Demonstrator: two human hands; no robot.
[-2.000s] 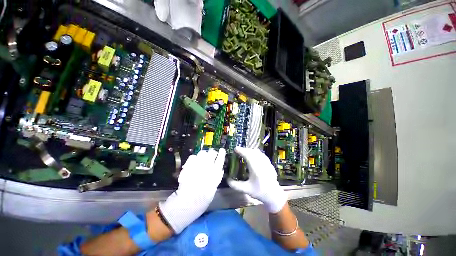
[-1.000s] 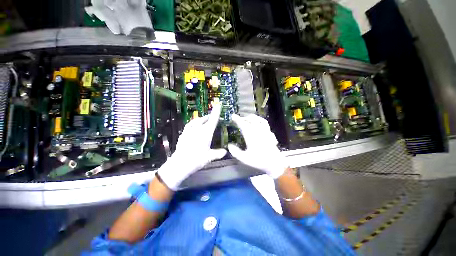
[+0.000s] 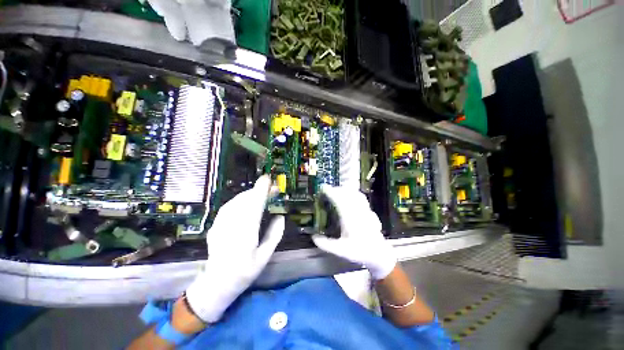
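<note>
A green circuit board (image 3: pixel 299 160) with yellow blocks and a silver-white ribbed heat sink (image 3: pixel 349 154) lies in a black carrier in front of me. My left hand (image 3: pixel 236 239), in a white glove, is at the board's lower left corner, fingers apart, with nothing seen in it. My right hand (image 3: pixel 352 225), also gloved, is at the board's lower edge with thumb and fingers apart around an olive-green piece (image 3: pixel 320 213). Whether it touches that piece is not clear.
A larger board (image 3: pixel 116 147) with loose green clamps (image 3: pixel 126 238) below it lies left. Two smaller boards (image 3: pixel 407 174) lie right. Silver rails (image 3: pixel 82 277) border the line. Behind are a bin of olive pieces (image 3: pixel 308 37), a black bin (image 3: pixel 386 48) and spare white gloves (image 3: pixel 198 20).
My left hand has moved left and down, away from the board's middle. My right hand stays by the lower edge. The view has tilted and shifted.
</note>
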